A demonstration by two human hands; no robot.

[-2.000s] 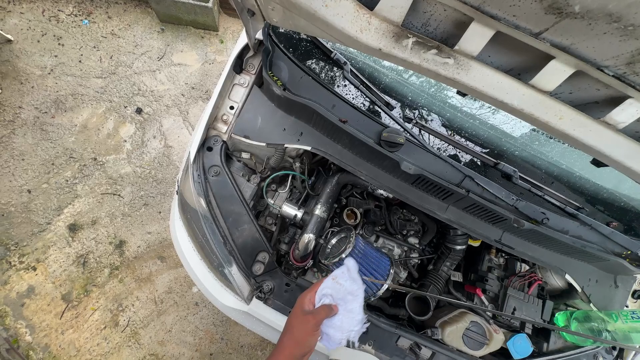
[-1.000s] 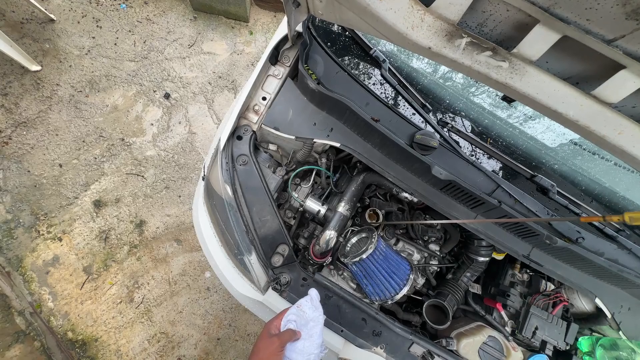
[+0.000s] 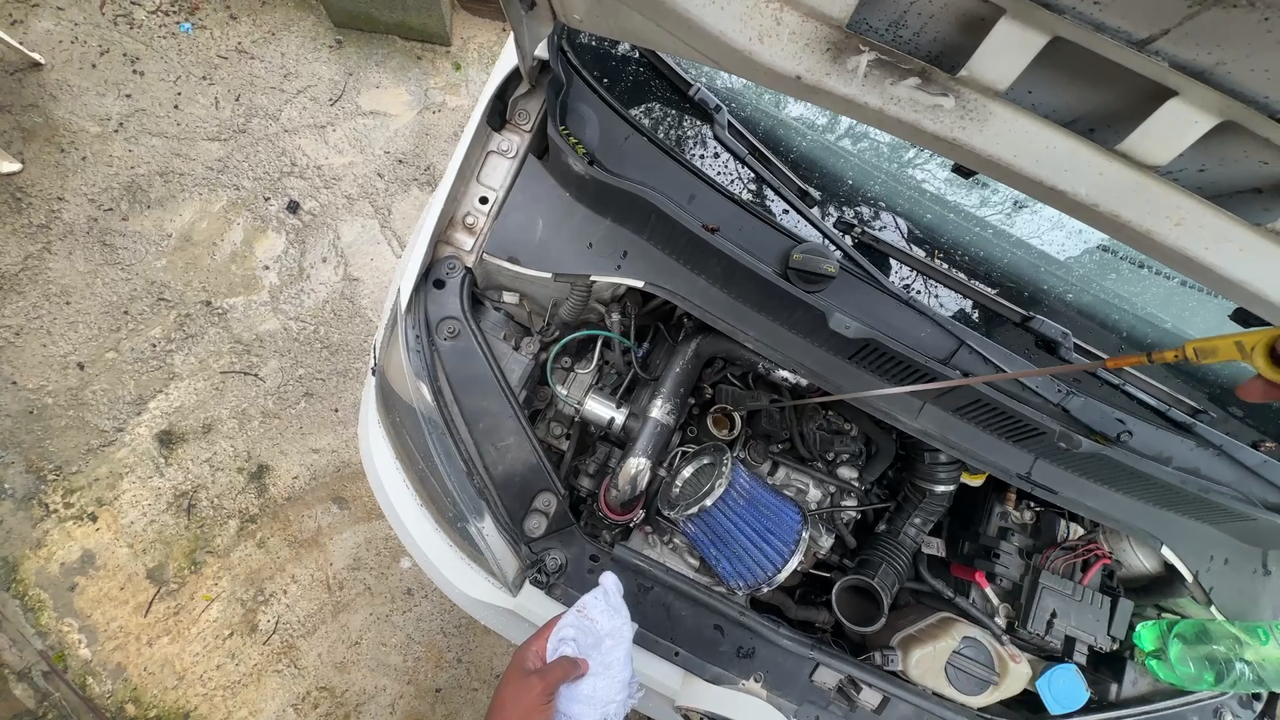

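Observation:
My left hand [image 3: 535, 675] grips a bunched white cloth [image 3: 595, 645] over the car's front edge. At the right border, my right hand [image 3: 1258, 388], mostly cut off by the frame, holds the yellow handle of an engine oil dipstick [image 3: 930, 386]. Its thin metal blade stretches left across the engine bay, the tip close to the uncapped oil filler opening [image 3: 723, 422]. Below that opening lies a blue cone air filter [image 3: 745, 525]. The black oil filler cap [image 3: 811, 266] rests on the cowl below the windshield.
The raised hood [image 3: 950, 110] spans the top right. A black ribbed intake hose [image 3: 905, 540], a coolant reservoir [image 3: 935, 650], a blue washer cap [image 3: 1062, 689] and a green plastic bottle [image 3: 1205, 655] are at the lower right. A concrete block [image 3: 390, 18] stands on the ground at the top.
The cloth in my left hand has moved off the air filter toward the car's front edge. The dipstick, which two seconds ago crossed low by the filter, now lies higher, near the filler opening.

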